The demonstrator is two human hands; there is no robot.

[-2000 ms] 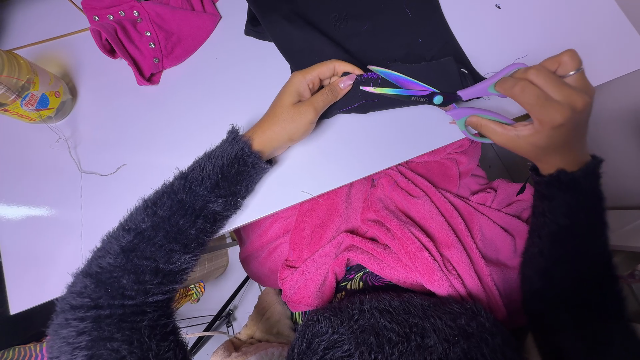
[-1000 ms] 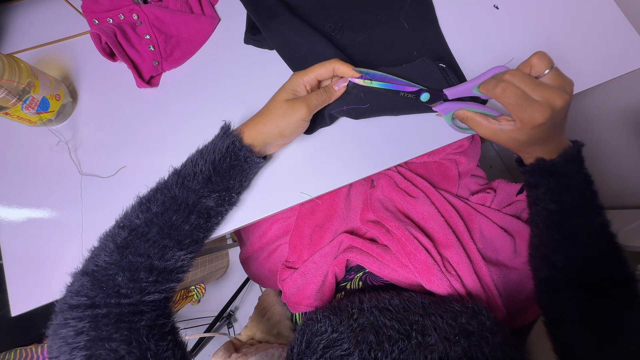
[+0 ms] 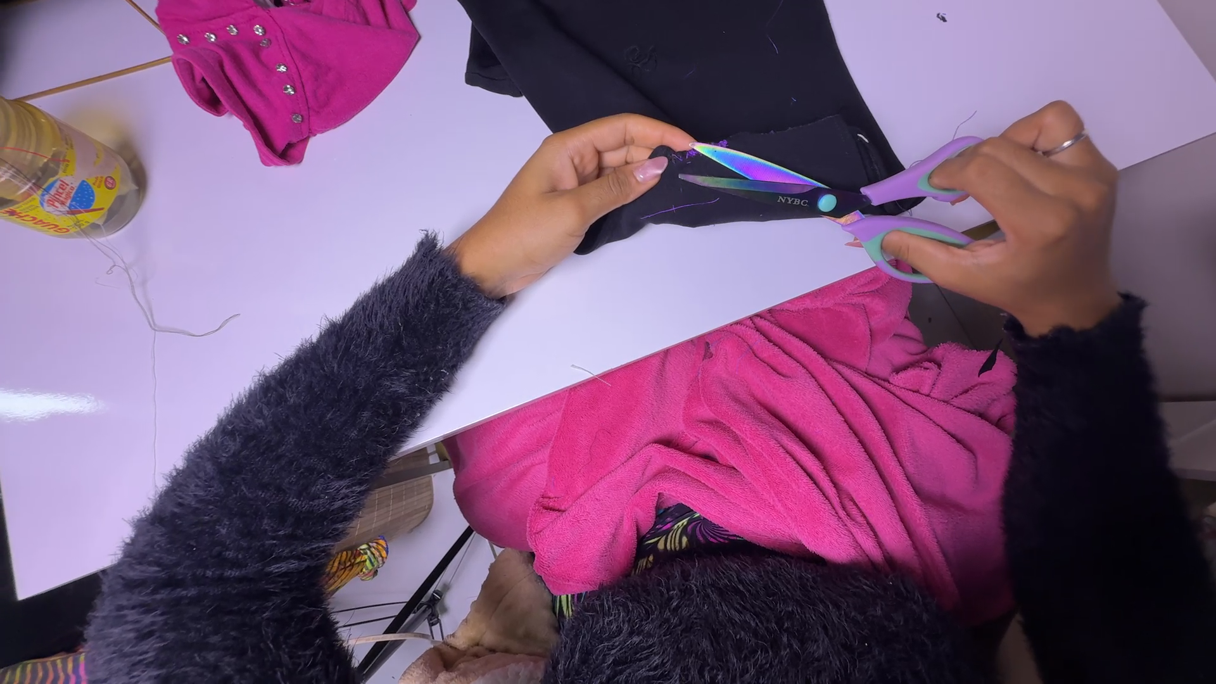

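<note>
My left hand [image 3: 579, 190] pinches the edge of a black cloth garment [image 3: 741, 85] between thumb and fingers, where purple threads show. A pair of scissors [image 3: 826, 201] with iridescent blades and purple-and-green handles is in my right hand [image 3: 1035, 209], its fingers and thumb in the handle loops. The blades stand apart over the cloth, and the upper tip reaches the fingertips of my left hand. A loose purple thread lies on the black cloth below the blades.
A pink garment with metal snaps [image 3: 304, 66] lies on the white table [image 3: 589, 304] at the upper left. Beside it stands a clear jar with a yellow label [image 3: 71, 176], with loose threads nearby. A pink fleece cloth [image 3: 741, 427] covers my lap below the table edge.
The scissor blades were apart, came nearly together one second ago, and are apart again now. My left hand keeps its pinch on the black cloth.
</note>
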